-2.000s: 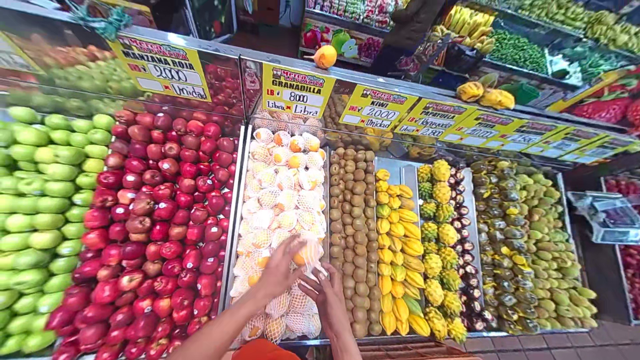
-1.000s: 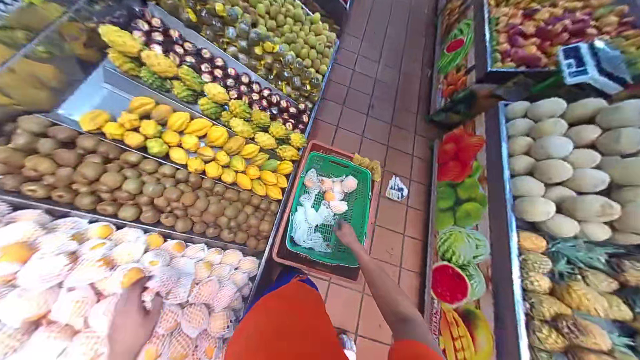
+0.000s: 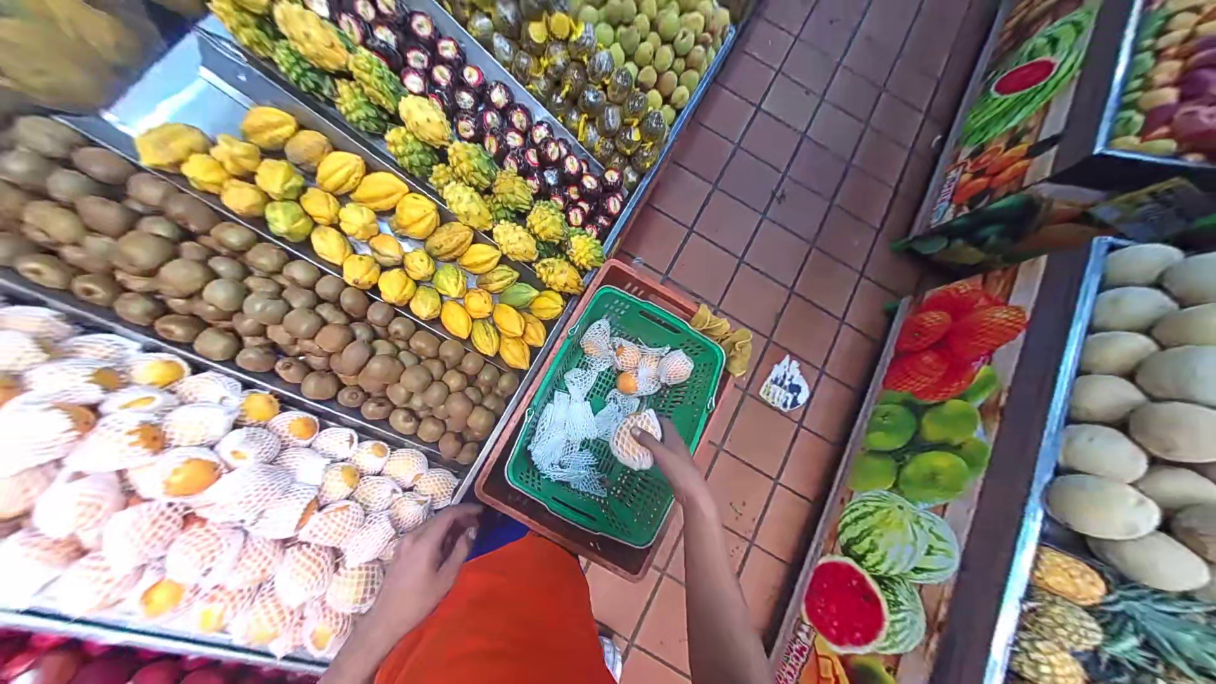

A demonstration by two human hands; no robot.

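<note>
My right hand [image 3: 673, 458] grips a granadilla in a white foam net [image 3: 635, 440] over the green plastic basket [image 3: 708, 408]. Inside the basket lie several netted granadillas [image 3: 674, 367] toward the far side and loose white foam nets [image 3: 562, 432] at the left. The basket sits in a reddish-brown plastic crate [image 3: 615, 562]. My left hand [image 3: 429, 551] is beside the right end of the rows of netted granadillas [image 3: 195, 478], its fingers loosely bent, with nothing seen in it.
Kiwis [image 3: 180, 275], yellow carambolas [image 3: 415, 217] and yellow pitahayas [image 3: 468, 204] lie in bins at the left. A tiled floor [image 3: 769, 256] runs ahead. White crumpled litter [image 3: 785, 384] lies right of the crate. Pale melons [image 3: 1102, 439] and pineapples [image 3: 1059, 622] fill the right stand.
My left hand has moved right, off the granadillas it was over a second ago. My right hand, then at the basket's edge, now holds a netted granadilla over it. The view swung right from the display earlier.
</note>
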